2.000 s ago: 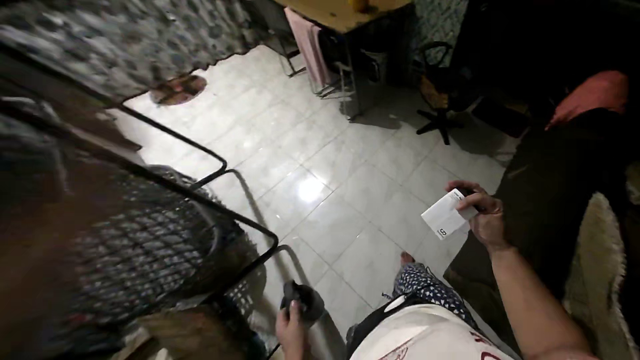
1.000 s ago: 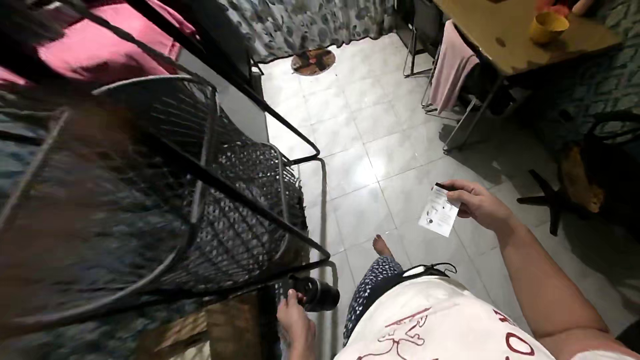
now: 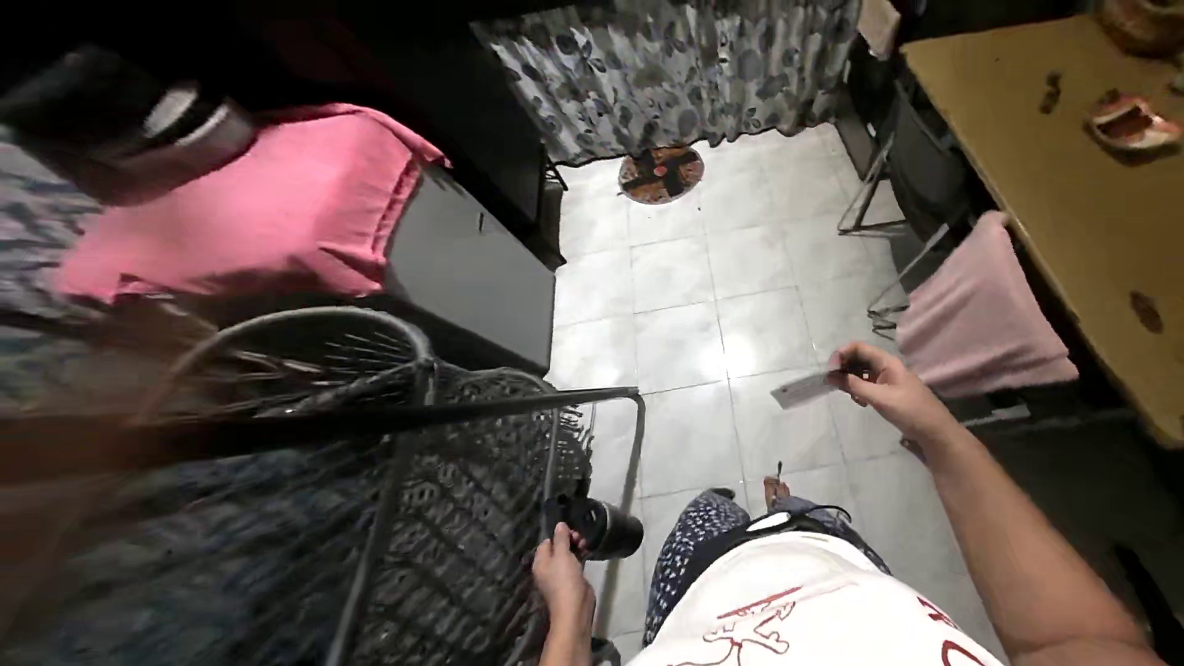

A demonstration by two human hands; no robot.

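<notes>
My left hand [image 3: 562,578], low and left of my body, grips a black tumbler [image 3: 610,531] by its lid end; the tumbler lies tilted to the right beside a metal frame. Out in front on the right, my right hand [image 3: 879,384] pinches a thin white card or small box [image 3: 801,389] between thumb and fingers, seen nearly edge-on over the tiled floor. Something dark shows between the fingers of that hand, too small to name.
A black metal frame [image 3: 518,403] and a woven chair [image 3: 462,481] stand at left, near a grey cabinet [image 3: 472,268] under pink cloth [image 3: 268,203]. At right are a wooden table [image 3: 1064,185] and a pink towel [image 3: 980,314]. A round mat [image 3: 661,174] lies by the curtain [image 3: 675,74].
The view has swung left, bringing the pink-covered cabinet into sight. The white item in my right hand has turned from face-on to nearly edge-on. Both hands keep hold of their things.
</notes>
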